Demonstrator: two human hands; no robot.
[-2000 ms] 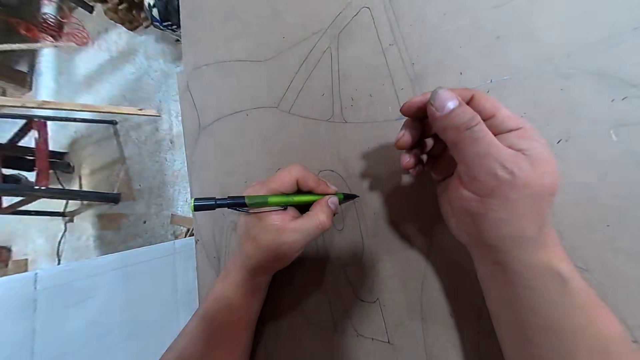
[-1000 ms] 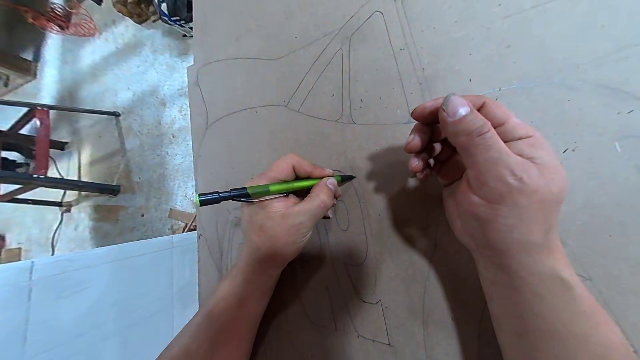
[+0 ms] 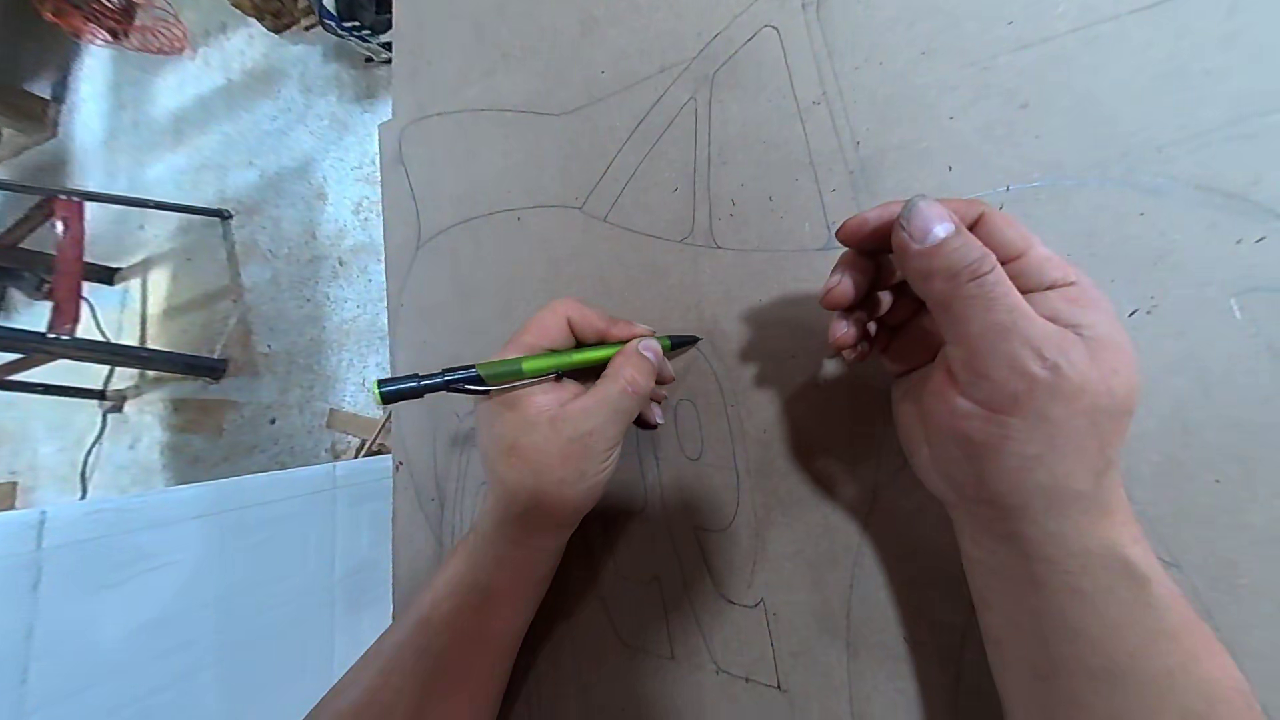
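Note:
My left hand (image 3: 565, 420) grips a green and black mechanical pencil (image 3: 560, 362), its dark tip at the top of a curved line drawn on a large brown board (image 3: 780, 290). Below the tip, the pencil drawing shows a small oval inside a long rounded outline, which runs down to an angular end. Higher on the board are outlined window-like shapes with curved lines around them. My right hand (image 3: 1010, 310) hovers above the board to the right with curled fingers, thumb against or close to the index finger; no object shows in it. It casts a shadow on the board.
A white sheet or panel (image 3: 200, 590) with faint lines lies at the lower left. Beyond the board's left edge are a concrete floor (image 3: 300, 200), a black and red metal frame (image 3: 68, 265), a dark cord (image 3: 95, 450), an orange coiled line (image 3: 130, 25) and wood scraps (image 3: 355, 424).
My left hand and the pencil tip have shifted along the drawn shape, uncovering the small oval. My right hand keeps nearly the same pose. The view has moved slightly.

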